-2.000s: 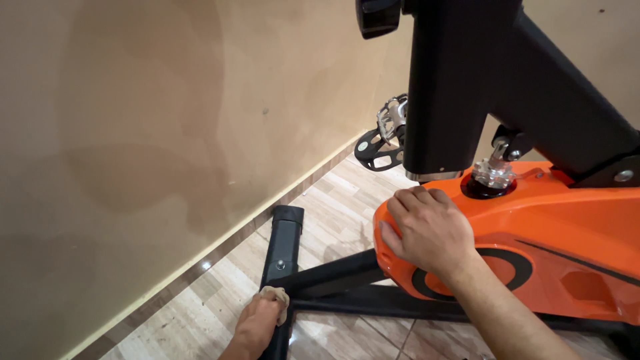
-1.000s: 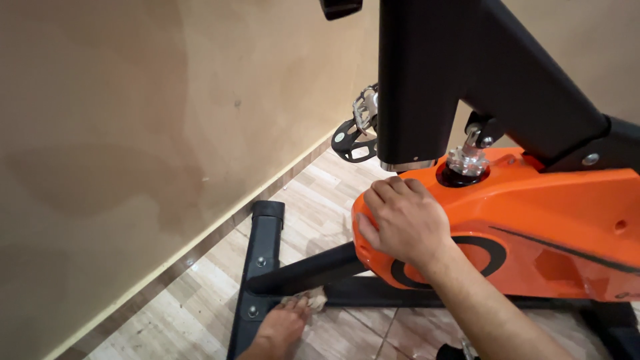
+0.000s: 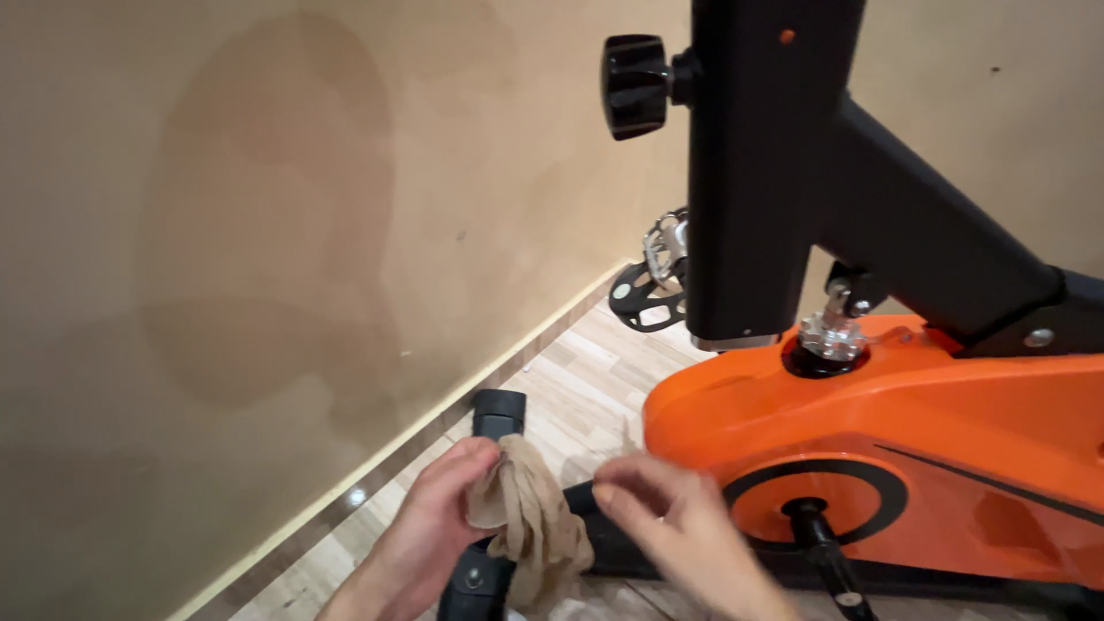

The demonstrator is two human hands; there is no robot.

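A crumpled beige cloth (image 3: 539, 526) hangs from my left hand (image 3: 423, 526), pinched between thumb and fingers above the black floor stabilizer bar (image 3: 498, 412) of an exercise bike. My right hand (image 3: 681, 526) is just right of the cloth, slightly blurred, thumb and fingertips curled towards each other with a gap; nothing shows in it. Behind it lies the bike's orange plastic housing (image 3: 759, 405). A black crank arm (image 3: 824, 552) comes out of the round hub. The cloth and my left hand cover part of the bar.
The black frame post (image 3: 750, 172) rises at the right, with a black adjustment knob (image 3: 634, 86) on its left side. A pedal (image 3: 651, 297) sticks out behind it. The beige wall (image 3: 276, 259) runs along the left, above the wood-look floor (image 3: 578, 371).
My right hand has left the orange housing and is now beside the cloth. My left hand has lifted the cloth from the bike's base. The crank arm now shows on the hub.
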